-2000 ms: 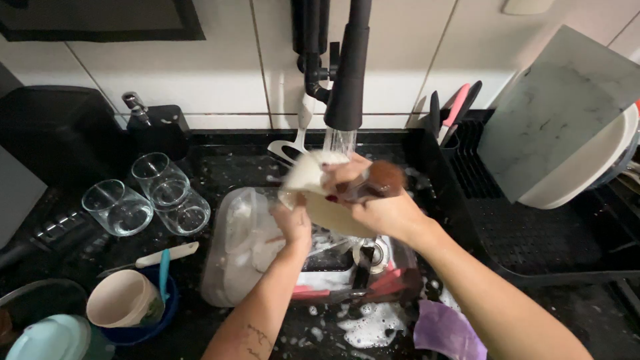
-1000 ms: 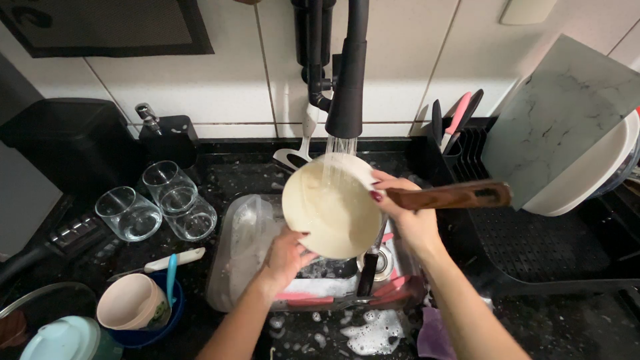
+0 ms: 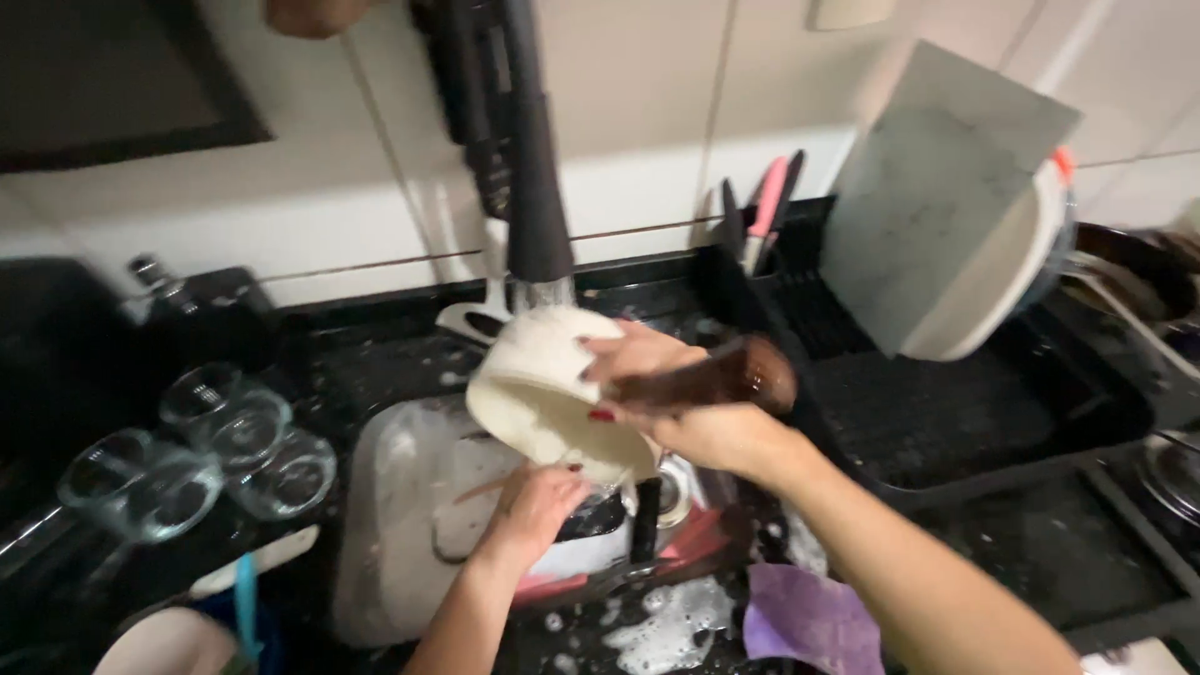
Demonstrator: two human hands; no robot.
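A small cream pan (image 3: pixel 534 361) with a brown handle is tilted on its side under water running from the black faucet (image 3: pixel 542 216). My right hand (image 3: pixel 684 412) grips it where the handle meets the body; the handle is blurred by motion. My left hand (image 3: pixel 539 511) holds the pan's lower rim with the fingertips. Below the hands, a clear plastic container (image 3: pixel 403 534) and other dishes sit in the sink, partly hidden by my hands and the pan. A purple cloth (image 3: pixel 811 619) lies on the sink's front edge beside white suds (image 3: pixel 670 628).
Several drinking glasses (image 3: pixel 253 431) stand at the left, near a white-handled knife (image 3: pixel 258 561) and a pale cup (image 3: pixel 169 647). At the right, a black dish rack (image 3: pixel 975 422) holds a glass cutting board (image 3: pixel 937 197), a white bowl (image 3: pixel 1008 272) and knives (image 3: pixel 769 202).
The pan has turned from its open inside facing up, one second ago, to lying on its side with the outer wall under the stream. Both hands stay on it. The view has shifted and tilted.
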